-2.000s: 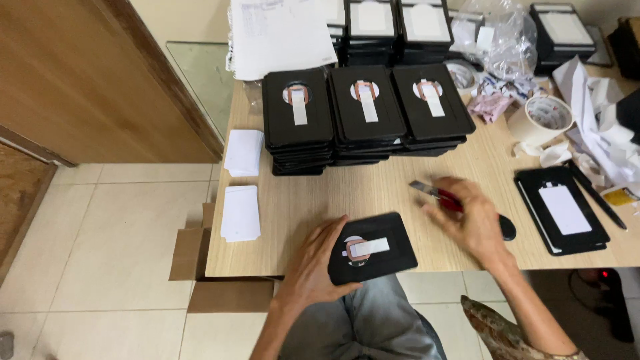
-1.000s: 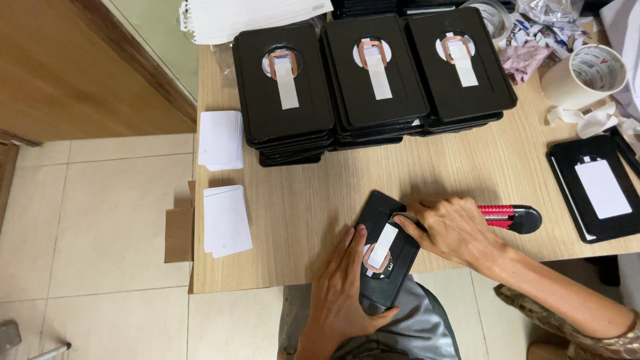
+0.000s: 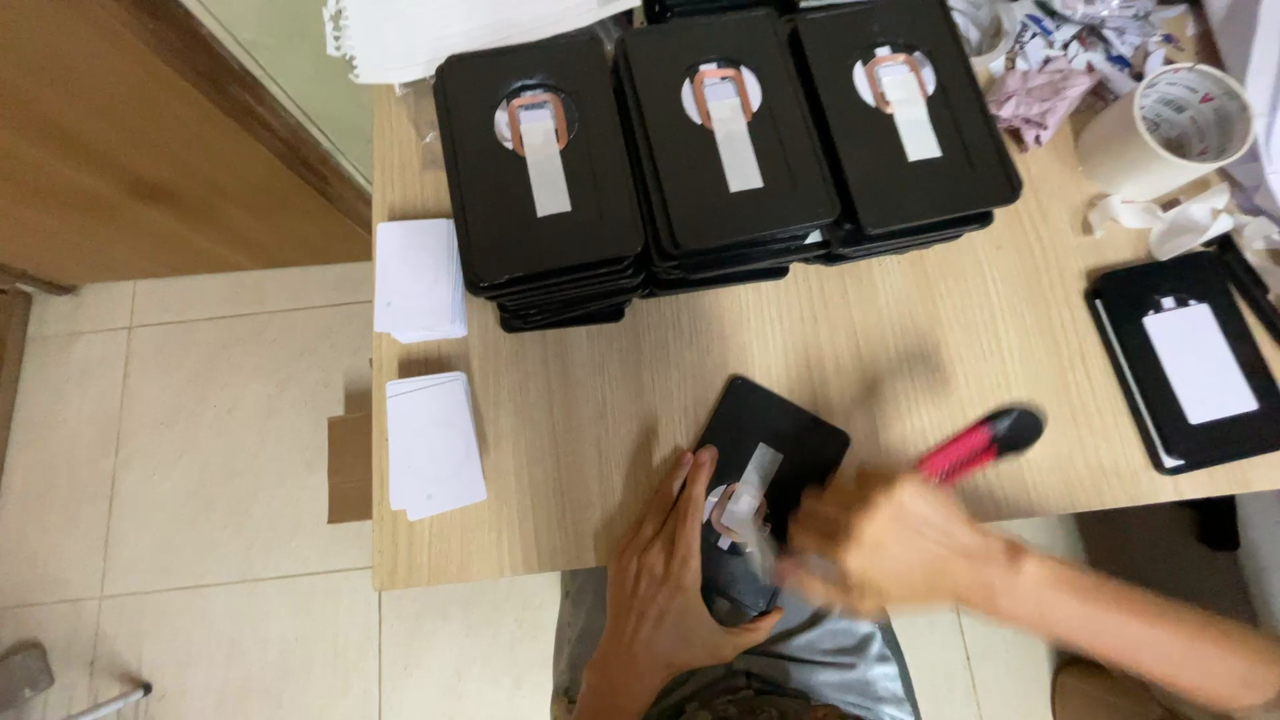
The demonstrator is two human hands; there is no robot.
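Note:
My left hand (image 3: pixel 665 575) holds a black plastic tray (image 3: pixel 785 425) at the table's front edge, with a copper coil (image 3: pixel 728 512) and a pale tape strip (image 3: pixel 765 470) on it. Over its lower right side, my right hand (image 3: pixel 880 540) is blurred by motion and grips a red and black utility knife (image 3: pixel 975 445); the blade end is blurred near the coil. Behind stand a left tray stack (image 3: pixel 600 220), a middle tray stack (image 3: pixel 790 200) and a right tray stack (image 3: pixel 960 165), each topped with a coil and tape strip.
Two piles of white cards, the rear pile (image 3: pixel 418 275) and front pile (image 3: pixel 435 440), lie at the table's left edge. At right are a tape roll (image 3: pixel 1130 140), curled tape scraps (image 3: pixel 1190 225), crumpled paper (image 3: pixel 1040 100) and a black tray with a white card (image 3: pixel 1200 360).
The tray in my left hand has turned from lying sideways to a slant. My right hand has moved left to the tray with the knife. The view has shifted closer.

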